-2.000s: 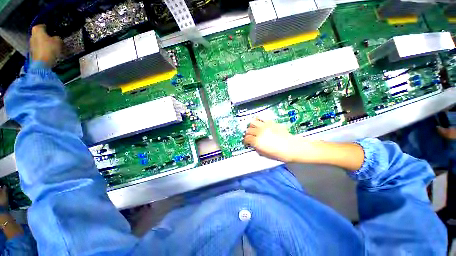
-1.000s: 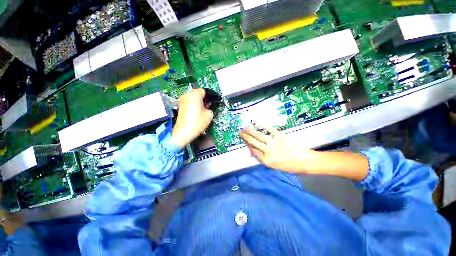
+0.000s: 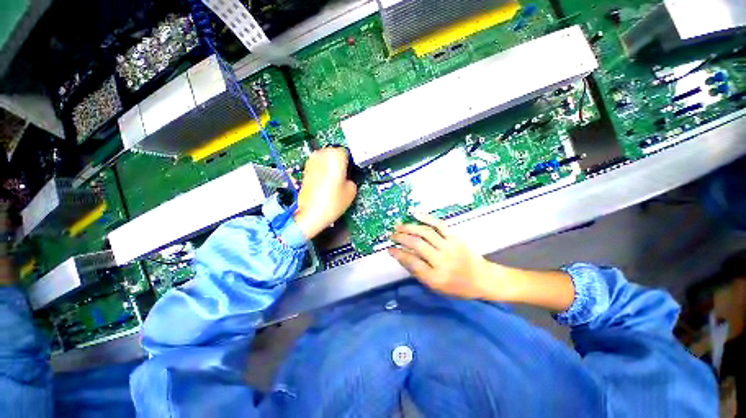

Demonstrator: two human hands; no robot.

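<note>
A large green circuit board (image 3: 499, 180) lies before me with a long heat sink (image 3: 470, 94) across its middle. My left hand (image 3: 325, 189) is curled at the board's left part, by the heat sink's left end. A dark clump (image 3: 355, 166) shows at its fingers, which look closed on it; the exact parts cannot be told. My right hand (image 3: 438, 257) rests low at the board's front edge, fingers apart and pointing left. Nothing shows in its fingers, though a tiny part could be hidden.
A conveyor rail (image 3: 523, 233) runs along the front. Finned heat sinks (image 3: 182, 106) stand along the boards' far side. Component bins (image 3: 155, 53) with silver parts lie at the back left. A perforated white strip (image 3: 237, 23) hangs there. A blue cord (image 3: 245, 102) crosses to my left wrist.
My left hand has come from the bins at the far left to the board, now with a dark clump. My right hand has moved slightly toward me. The view has shifted.
</note>
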